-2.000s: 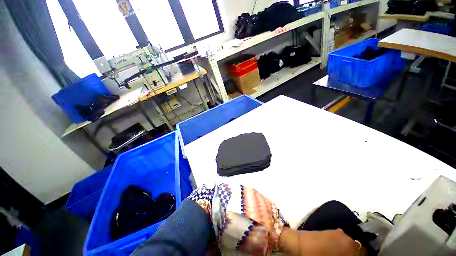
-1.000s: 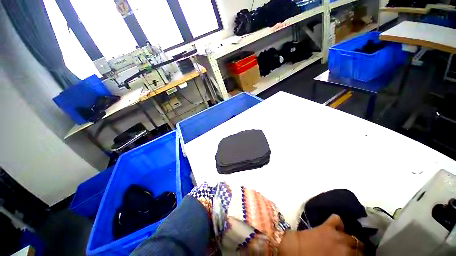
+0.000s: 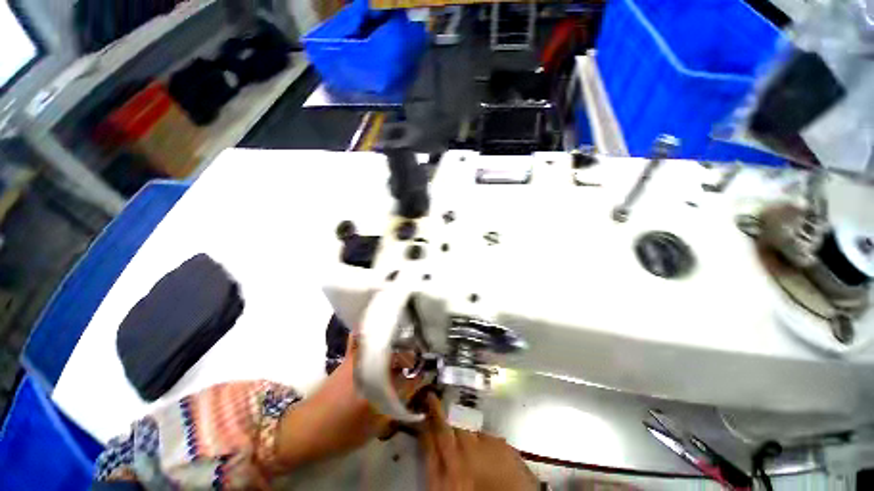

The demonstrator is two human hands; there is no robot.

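My left hand [image 3: 347, 395], in a patterned sleeve, reaches in from the lower left to the needle area and is partly hidden by the pale curved guard [image 3: 376, 357]. My right hand [image 3: 465, 453] is at the bottom edge, its fingers close to the left hand's. Both hands hold a black fabric piece [image 3: 335, 343], mostly hidden by the hands and machine head. The presser foot area [image 3: 462, 384] is just right of the fingers, beside a bright lamp spot. A stack of dark panels [image 3: 180, 324] lies on the table at the left.
The white sewing machine arm [image 3: 575, 297] spans the right. Snips [image 3: 704, 458] with red and black handles lie at lower right by a black cable. Blue crates stand left [image 3: 96, 278], behind [image 3: 364, 53] and at upper right [image 3: 685, 77]. A thread cone stand [image 3: 815, 278] is far right.
The view has swung right and down onto the machine. The left hand and black piece now show at the needle area. The right hand has come into view.
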